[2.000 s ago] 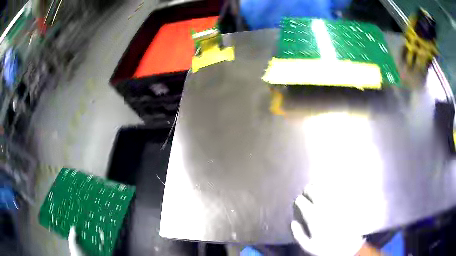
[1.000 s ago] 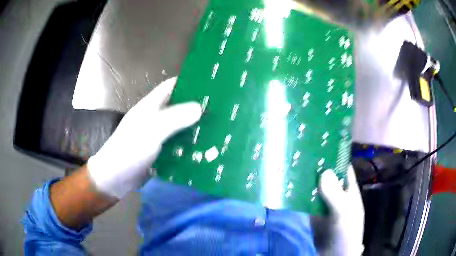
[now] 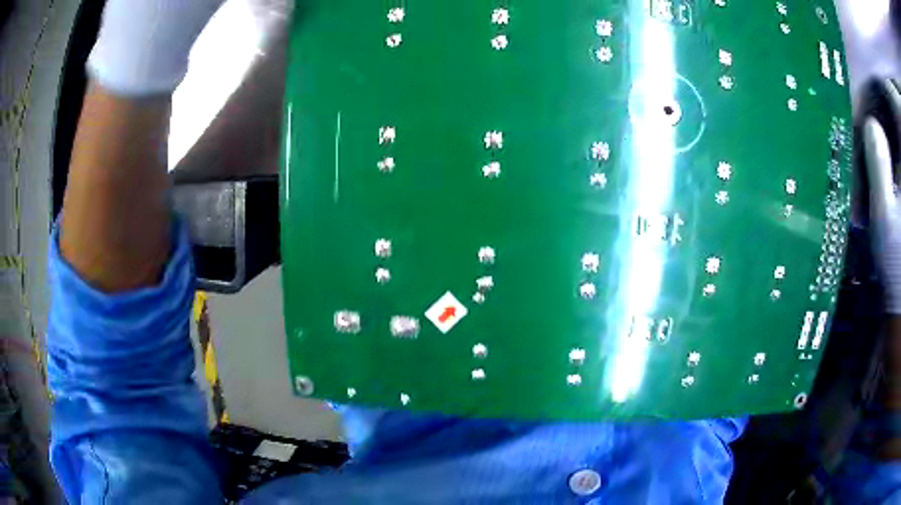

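Observation:
A large green printed circuit board [image 3: 543, 207] fills the middle and right, upright and close to the camera. It has paired silver pads, a hole inside a faint circle, a bright light streak and a white diamond sticker with a red-orange arrow [image 3: 446, 313] at lower left. My left hand [image 3: 148, 44], in a white glove, is at the board's upper left side; its fingers are cut off by the top edge. My right hand [image 3: 877, 187] is a blurred pale shape at the right rim, beside the board's right edge, largely cut off. The fingertips' grip is hidden on both sides.
A black bin [image 3: 219, 232] stands left of the board, below a bright strip of metal bench [image 3: 209, 108]. Yellow-black floor tape [image 3: 207, 345] runs below the bin. A dark item with a pale label [image 3: 275, 451] is at lower left. The board hides most of the bench.
The board has come closer to the camera and now looks larger and more upright. My left hand has moved up to the top left; my right hand has moved to the right rim.

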